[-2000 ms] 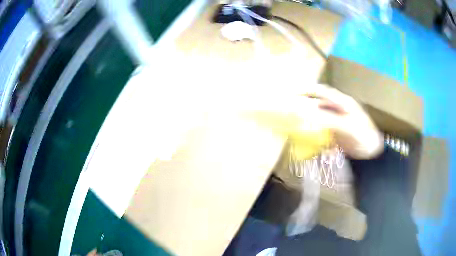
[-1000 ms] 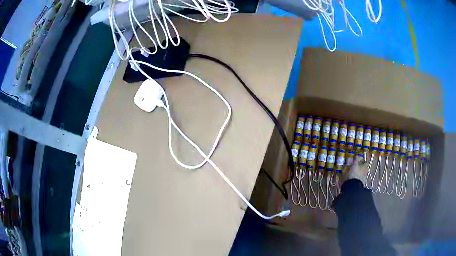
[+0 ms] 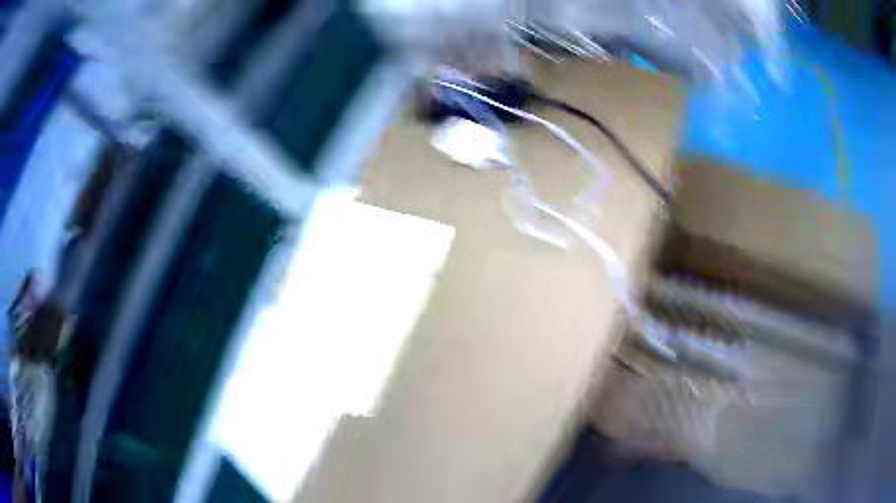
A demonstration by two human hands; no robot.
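The view is strongly blurred. The open brown packing carton (image 3: 776,201) is at the right, beside the cardboard-covered bench end. Blurred rows of units (image 3: 702,319) show inside it, with pale streaks that look like cords below them. White paper sheets (image 3: 344,314) lie on the left part of the cardboard sheet (image 3: 481,363). No hand can be made out. A dark patch, perhaps clothing, is at the bottom edge right of centre.
A black power strip (image 3: 476,98) with a white charger adapter (image 3: 467,143) is at the bench's far end. A white charging cable (image 3: 589,241) runs towards the carton; a black cord (image 3: 614,142) curves beside it. The green conveyor line (image 3: 187,295) with pale rails is left; blue floor (image 3: 786,118) upper right.
The camera view has swung, so bench and carton sit further right and lower. The hand and dark sleeve over the carton's units no longer show clearly.
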